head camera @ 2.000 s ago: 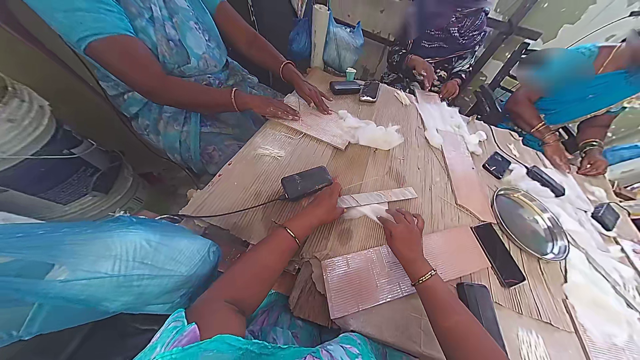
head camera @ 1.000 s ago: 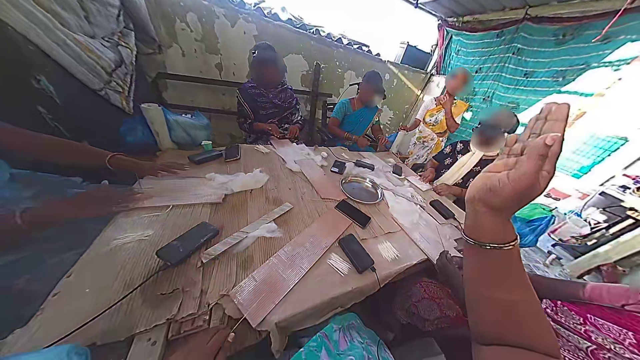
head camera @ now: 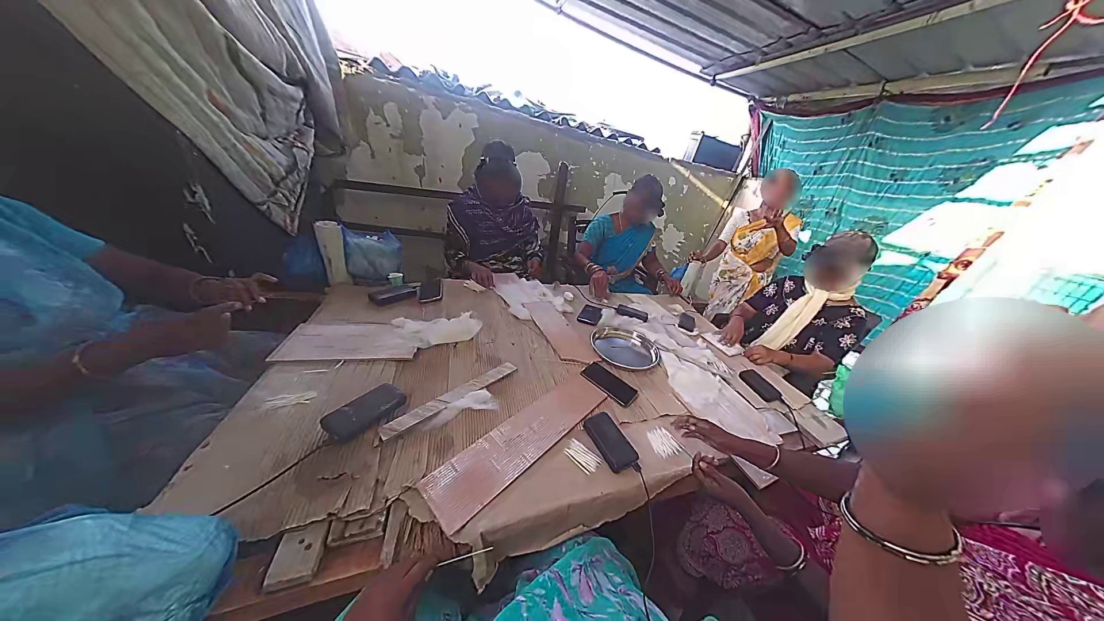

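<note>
At the table's near edge, low in the head view, my left hand [head camera: 410,569] pinches a thin pale stick [head camera: 466,556]. My right hand is raised at the right, mostly hidden by a blur above its bangled wrist [head camera: 897,492]; whether it holds anything is not visible. A narrow ribbed strip [head camera: 448,401] lies untouched on the table with white cotton [head camera: 474,400] against its side. Nearer me lies a wide ribbed board [head camera: 509,457], beside a smartphone [head camera: 610,384] and a black corded device [head camera: 611,440]. Thin white sticks [head camera: 583,457] lie in a small group left of that device.
A round steel plate [head camera: 625,348] stands mid-table. Another black corded device [head camera: 363,411] lies left of the strip. Several people sit around the table [head camera: 345,388]; a co-worker's hands [head camera: 716,457] are close at the right. Broken board layers [head camera: 297,556] jut at the near edge.
Both my hands were at the narrow strip and cotton two seconds ago; they have left them. My right hand has risen at the right. The view has swung up and right.
</note>
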